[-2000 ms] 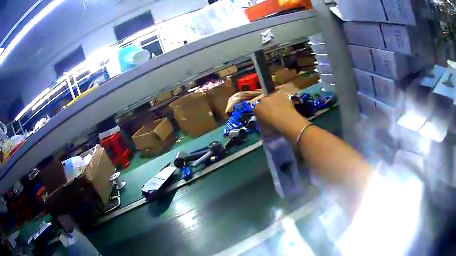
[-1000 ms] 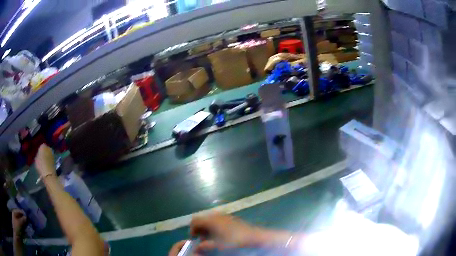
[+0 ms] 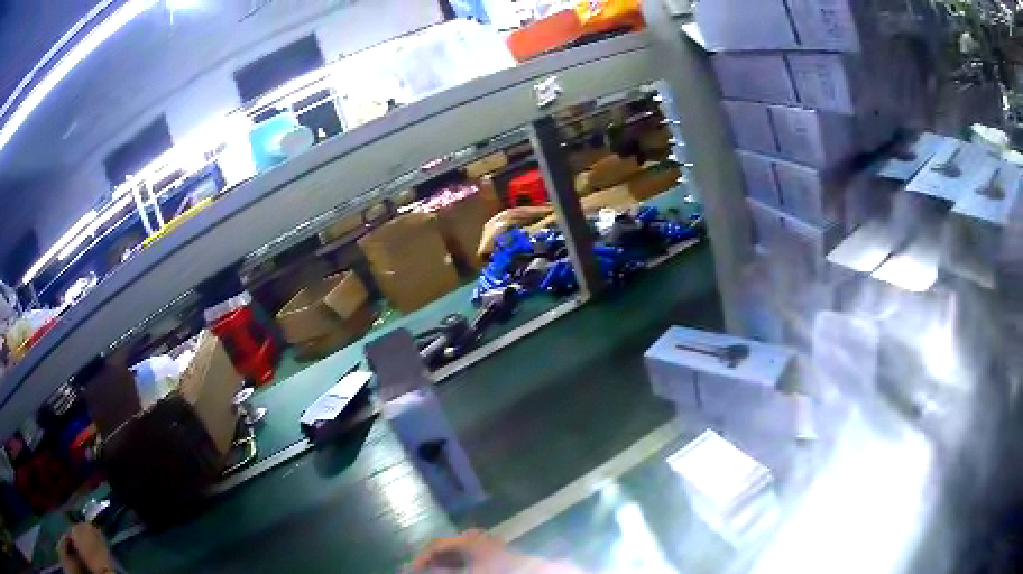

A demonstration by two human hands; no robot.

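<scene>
An open retail box [image 3: 441,454], pale with a dark product picture, stands upright on the green belt at centre-left. Its grey-white flap [image 3: 394,354] is up; whether anything is inside cannot be seen. My right hand [image 3: 477,554] is at the bottom edge, near the foot of the box in the picture, blurred and mostly cut off. Its fingers and anything held are not clear. My left hand is not in view. A white leaflet stack [image 3: 721,469] lies on the bench at right, beside pale retail boxes [image 3: 718,354].
Retail boxes [image 3: 774,129] form a wall at right, some flaps hanging open. Glare covers the lower right. A post [image 3: 561,207] and overhead shelf cross the view. Appliances [image 3: 606,260], a dark tray [image 3: 337,404] and a brown carton [image 3: 213,392] lie beyond. Another person's hand shows lower left.
Two seconds ago my right hand was at the standing box's top; it then drew back low over the bench. The box has moved left along the belt. The view has shifted.
</scene>
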